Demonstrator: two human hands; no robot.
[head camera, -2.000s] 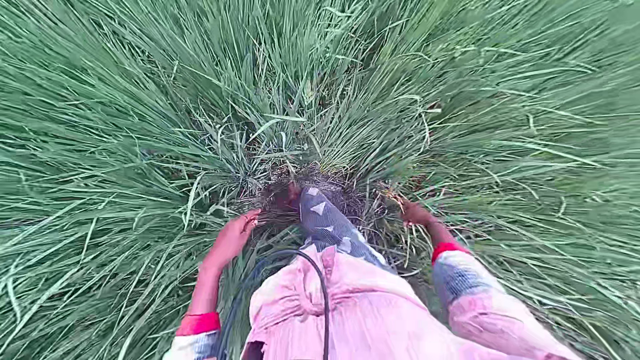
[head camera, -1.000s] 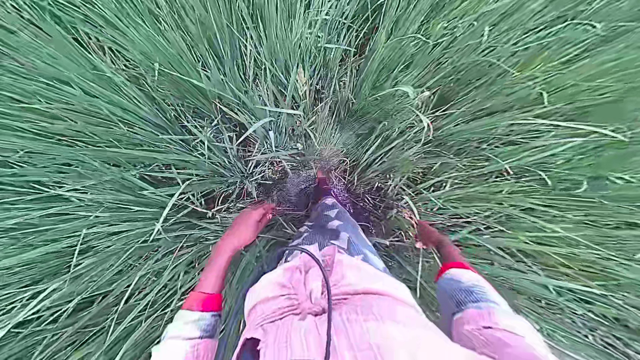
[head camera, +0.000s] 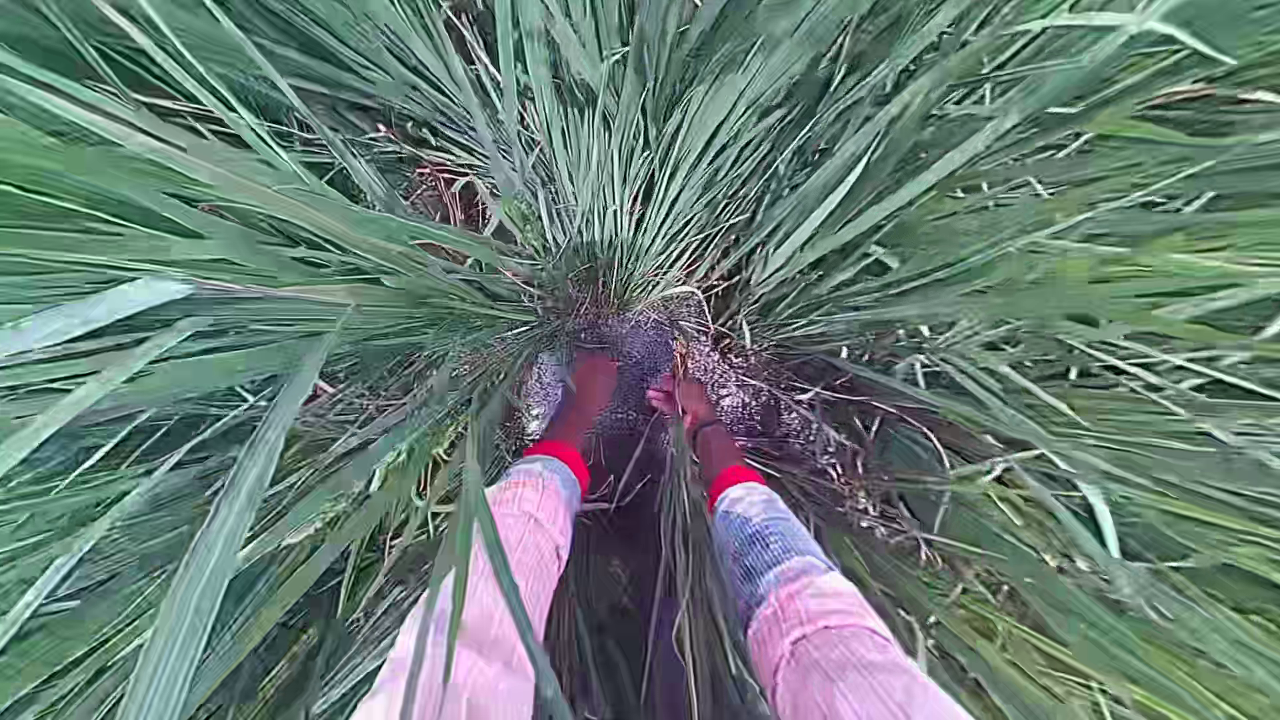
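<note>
Both my arms reach down toward the base of a clump of long green grass (head camera: 640, 170). My left hand (head camera: 592, 385) is low over a dark, speckled patch of ground (head camera: 645, 350); its fingers are blurred, and whether they grip anything cannot be told. Close to its right, my right hand (head camera: 688, 398) has its fingers bent beside a few thin, dry stalks; a hold on them cannot be made out. A dark band circles the right wrist. The two hands are apart.
Long grass blades (head camera: 230, 520) spread on every side, some crossing in front of my left sleeve (head camera: 520, 560). Dry stems and litter (head camera: 870, 480) lie right of my right hand. Another brownish gap (head camera: 450, 195) shows among the grass at the upper left.
Both hands have come inward from wide apart and are now close together, low among the grass. The view has moved much nearer the ground, and the patterned trouser leg is no longer seen.
</note>
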